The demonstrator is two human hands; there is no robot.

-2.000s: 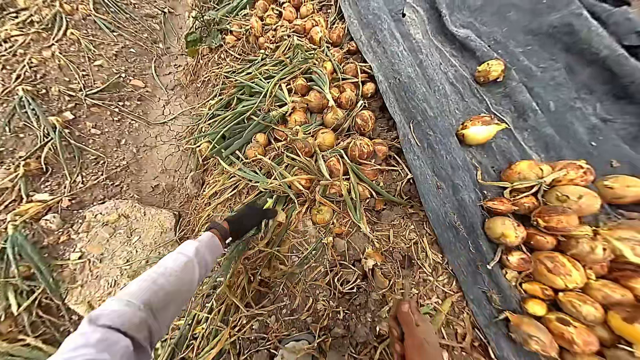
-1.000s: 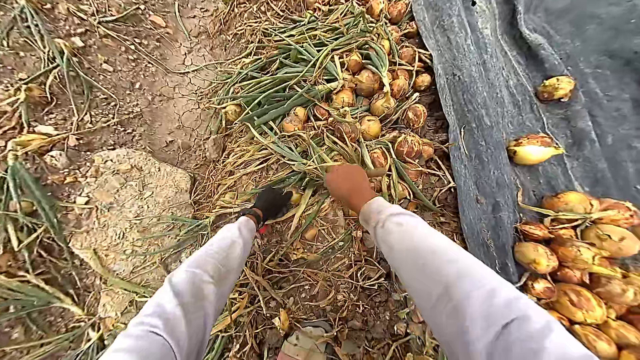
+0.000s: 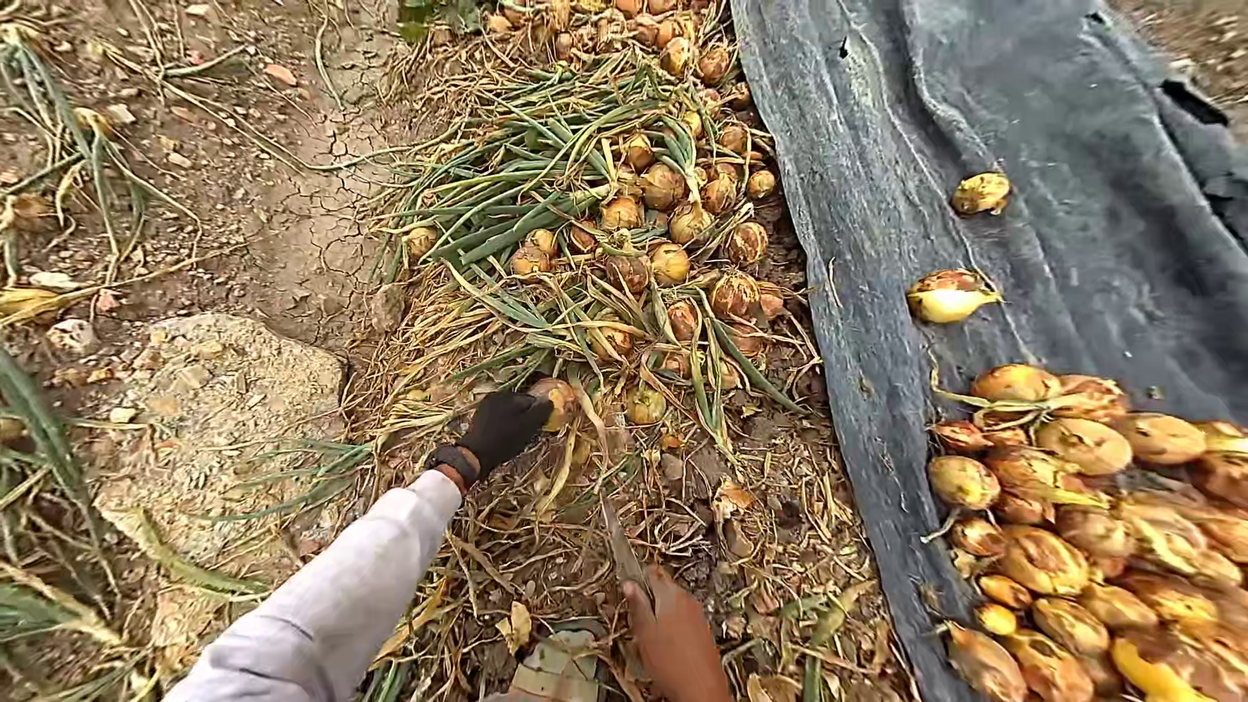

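Note:
My left hand [image 3: 504, 429], in a black glove with a dark band at the wrist, grips an onion [image 3: 556, 402] whose leaves trail down beside it. Bare and lower in view, my right hand [image 3: 675, 634] is closed around a tool with a narrow metal blade [image 3: 621, 546], which points up toward the onion; its handle is hidden in the fist. Just right of the held onion lies another onion [image 3: 644, 405]. Beyond both hands, a heap of onions [image 3: 663, 185] with green and dry leaves covers the soil.
A dark fabric sheet [image 3: 829, 244] runs along the right, bearing a pile of trimmed onions [image 3: 1082, 447] and two loose ones [image 3: 951, 296]. A large flat stone [image 3: 244, 390] is at the left. Part of a shoe [image 3: 561, 668] shows at the bottom among dry leaves.
My right hand was up beside the left among the leaves a second ago; it is now lower, with the blade in sight. An onion now shows in my left hand.

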